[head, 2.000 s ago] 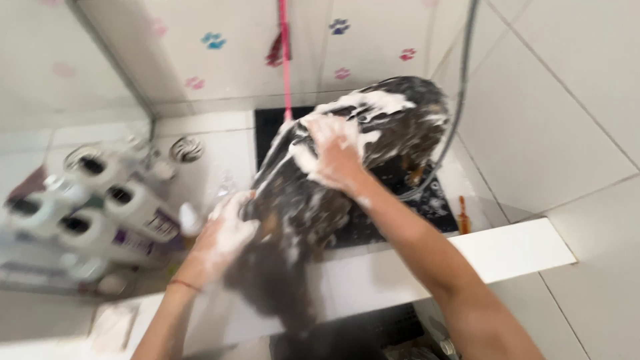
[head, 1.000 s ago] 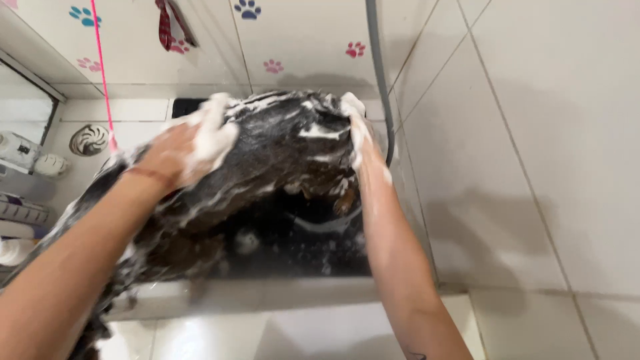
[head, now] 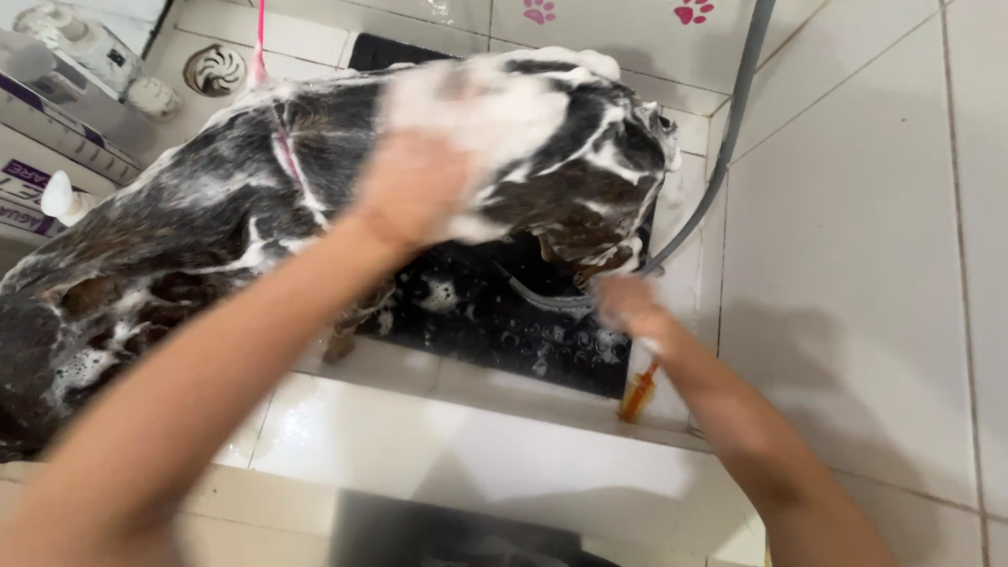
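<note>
A dark-coated dog (head: 213, 189) stands lathered in white foam on a black rubber mat (head: 512, 339) in a tiled tub, its head to the left and partly out of view or hidden; which end is which is hard to tell. My left hand (head: 441, 157), blurred and thick with foam, lies on the dog's back, its fingers hidden in lather. Low beside the dog's right-hand end is my right hand (head: 626, 303), also blurred, close to the grey hose; whether it grips anything cannot be seen. A pink cord (head: 261, 47) runs up from the dog's body.
A grey hose (head: 728, 150) hangs down the right side and curves onto the mat. An orange-handled tool (head: 636, 396) lies by the tub's front ledge (head: 472, 457). Bottles (head: 59, 134) crowd the left side. A round drain cover (head: 215, 69) sits at the back left.
My right hand has moved down from the top of the dog's right-hand end to beside its lower part. My left hand remains on the back. The view has shifted.
</note>
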